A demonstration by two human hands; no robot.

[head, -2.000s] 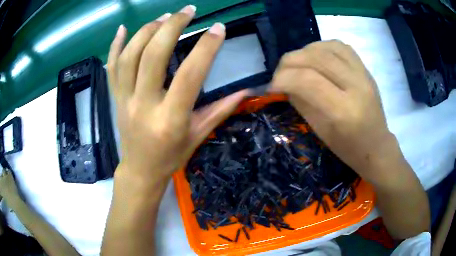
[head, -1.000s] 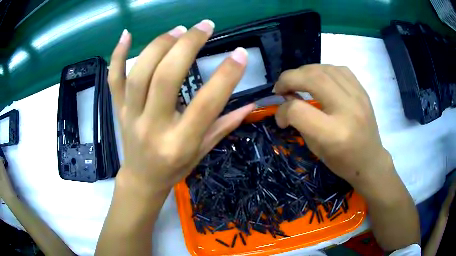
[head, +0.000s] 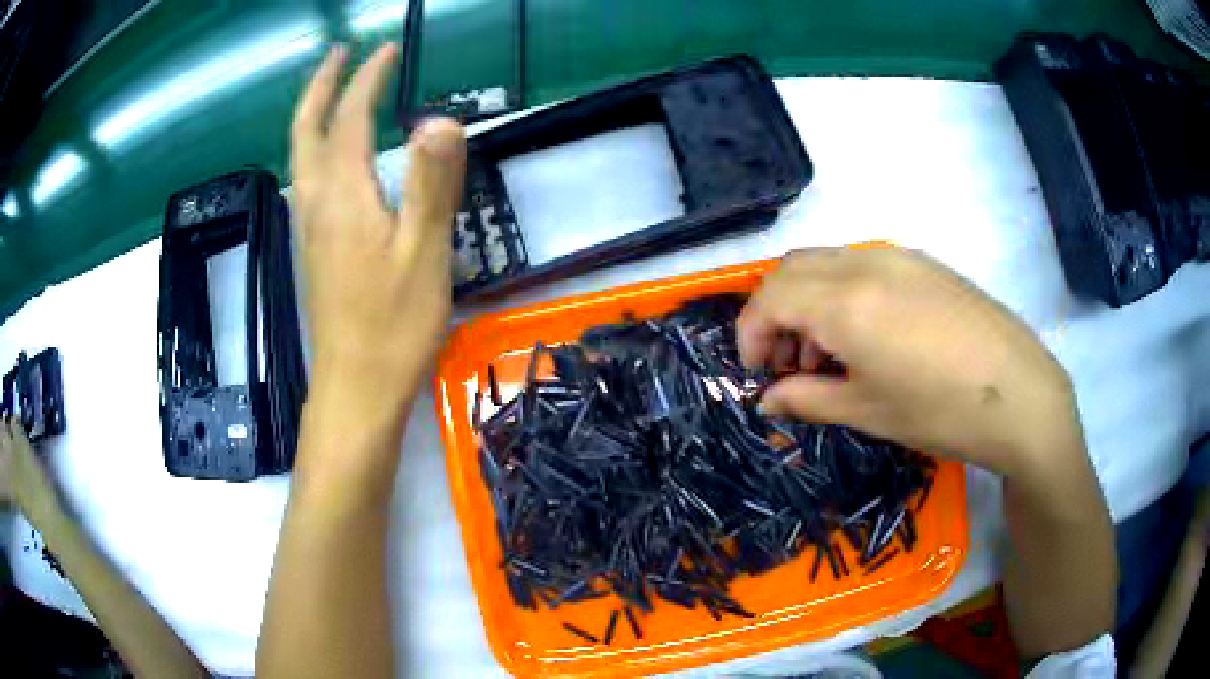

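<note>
A phone mid-frame (head: pixel 737 139), black with a large window, lies slanted behind the tray, with more frame edges showing beneath it. My left hand (head: pixel 372 265) is over its left end, fingers raised and apart, slightly blurred; no thing shows gripped in it. An orange tray (head: pixel 717 637) holds a heap of small black strips (head: pixel 637 464). My right hand (head: pixel 916 352) is over the tray's right part, thumb and fingers curled close together at the strips. Whether a strip is between its fingertips cannot be seen.
Stacked mid-frames (head: pixel 272 332) stand at the left, and another black stack (head: pixel 1101 173) at the right. A thin frame (head: pixel 522 53) lies on the green belt (head: pixel 226 106). Another person's arm (head: pixel 93 570) and a small frame (head: pixel 47 391) show at far left.
My right hand has moved down from the mid-frame's edge into the strips. My left hand has shifted left and its thumb has come off the front edge. A thin frame now shows on the belt.
</note>
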